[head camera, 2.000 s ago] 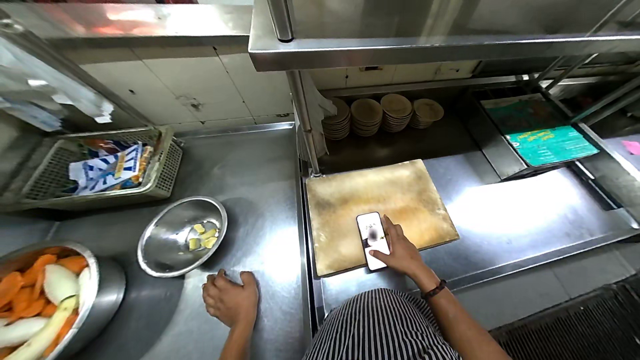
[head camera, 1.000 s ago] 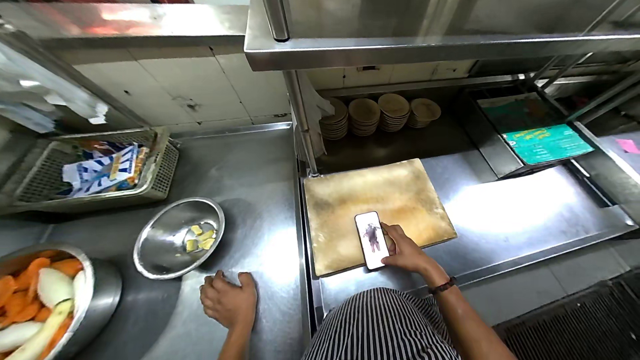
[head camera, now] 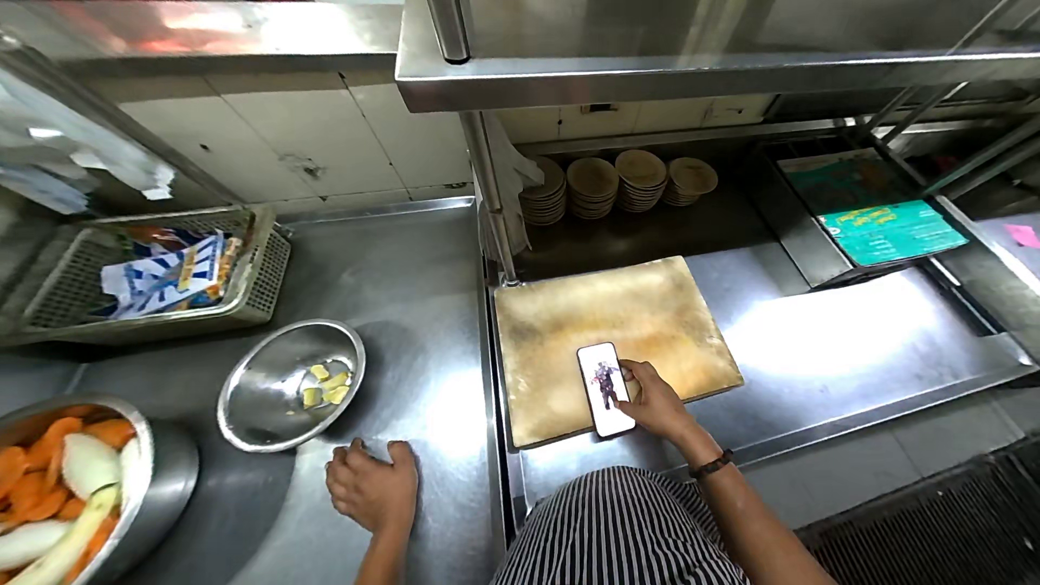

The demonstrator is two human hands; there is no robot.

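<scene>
My right hand grips the right edge of a smartphone, whose lit screen shows a figure on white. The phone is over the front edge of a stained, pale cutting board. My left hand rests on the steel counter with its fingers curled; no object shows in it, and whether it is closed fully I cannot tell. Just behind that hand stands a steel bowl with several pale yellow chunks in it. At the lower left, a steel pot holds cut carrots and whitish vegetable pieces.
A plastic basket with packets stands at the back left. Stacks of small plates stand behind the board. A steel shelf overhangs the counter. To the right are a dark metal box and a green printed sheet.
The picture on the phone's screen has changed, from a dark blurred shape to a standing figure. Both hands have stayed in about the same place.
</scene>
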